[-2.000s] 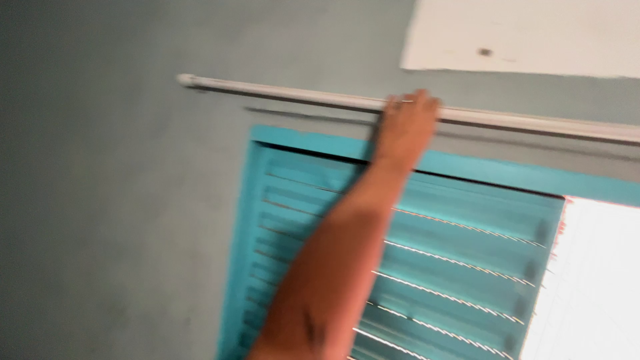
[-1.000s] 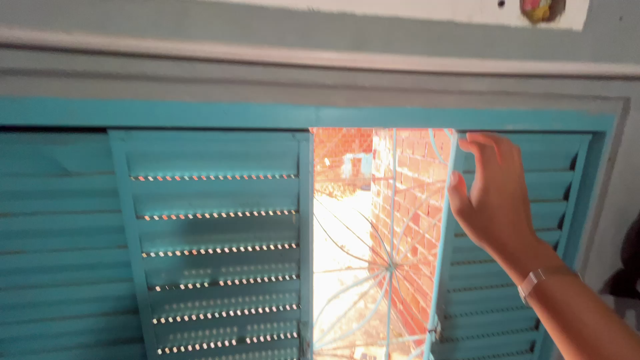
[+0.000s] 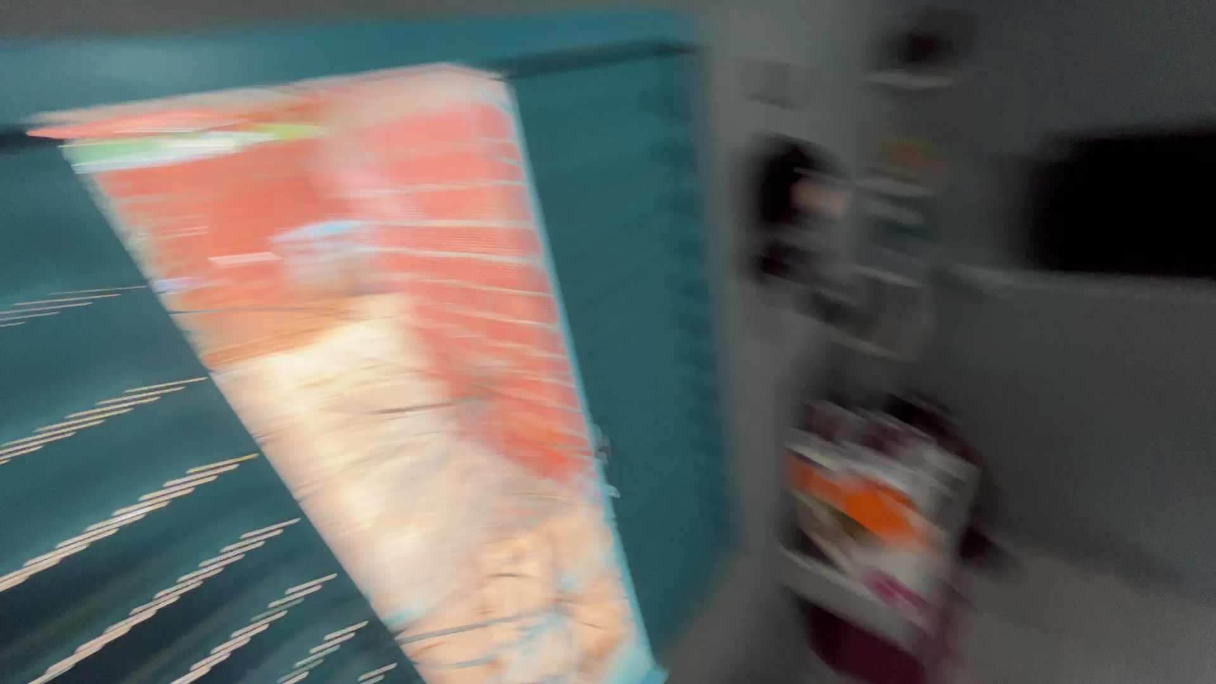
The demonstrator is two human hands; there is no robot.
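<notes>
Neither my left hand nor my right hand shows in the head view now. Teal louvred shutter panels stand on both sides of the window gap, the left panel [image 3: 142, 456] with light coming through its slats and the right panel [image 3: 627, 285] darker. Through the gap a red brick wall [image 3: 475, 285] appears, smeared by motion blur. The teal window frame [image 3: 380, 43] runs along the top.
To the right of the window, a white shelf or rack [image 3: 855, 589] holds blurred items, one of them orange [image 3: 869, 503]. Dark objects [image 3: 788, 209] are above it against the grey wall. A black rectangular thing [image 3: 1130, 204] is at the far right.
The view has swung right and tilted. A hand was on the white rod above the window, then a hand was at the right shutter's top edge; no hand is in view now.
</notes>
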